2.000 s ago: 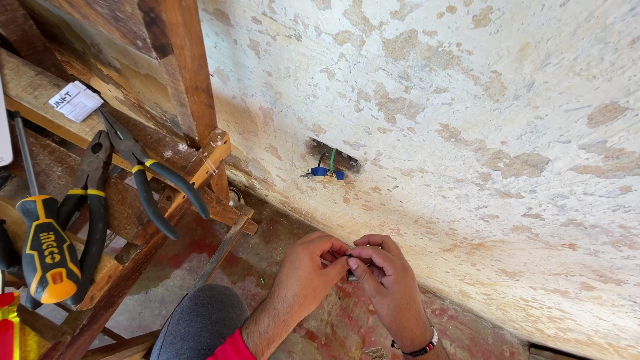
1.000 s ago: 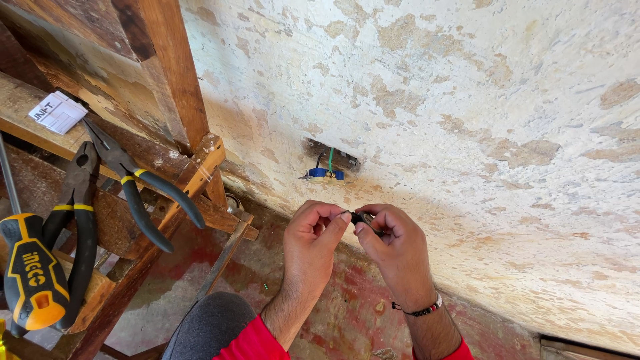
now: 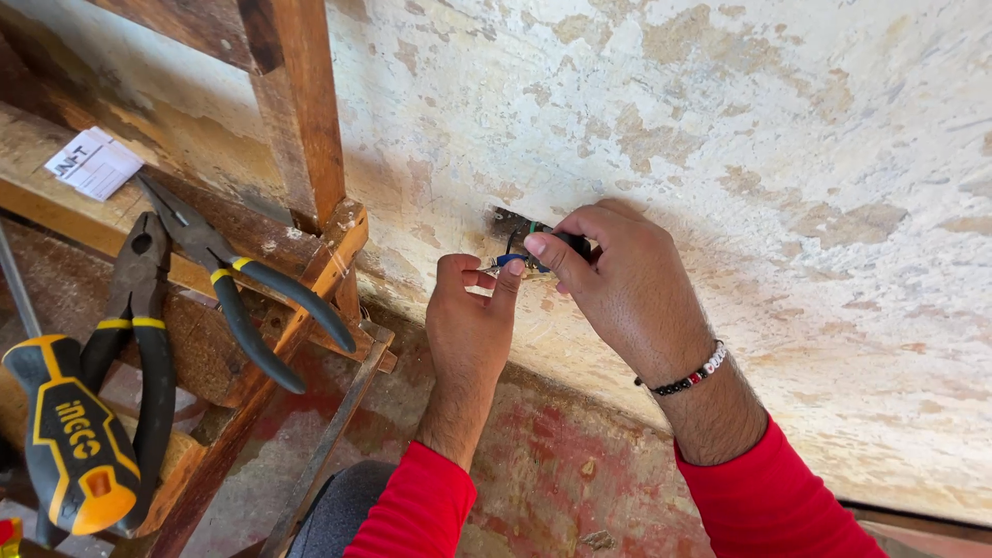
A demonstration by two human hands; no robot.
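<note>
A recessed electrical box [image 3: 508, 223] sits in the peeling wall, with a green wire, a dark wire and a blue device part [image 3: 508, 260] at its lower edge. My left hand [image 3: 474, 318] pinches the end of the blue part or a thin wire at it, between thumb and fingers. From the right, my right hand [image 3: 620, 271] grips a small black object [image 3: 572, 242], perhaps a roll of tape, just in front of the box. My right fingers cover much of it, so its exact kind cannot be told.
On the wooden frame [image 3: 298, 132] at left lie long-nose pliers [image 3: 205, 240], combination pliers [image 3: 147, 310], a yellow-and-black screwdriver [image 3: 74, 434] and folded printed paper [image 3: 94, 164]. A knee [image 3: 341, 504] is below. The stained floor meets the wall beneath my hands.
Both hands have moved up from below to the wall box and its blue part. The small dark object has gone with my right hand. The tools lie as before.
</note>
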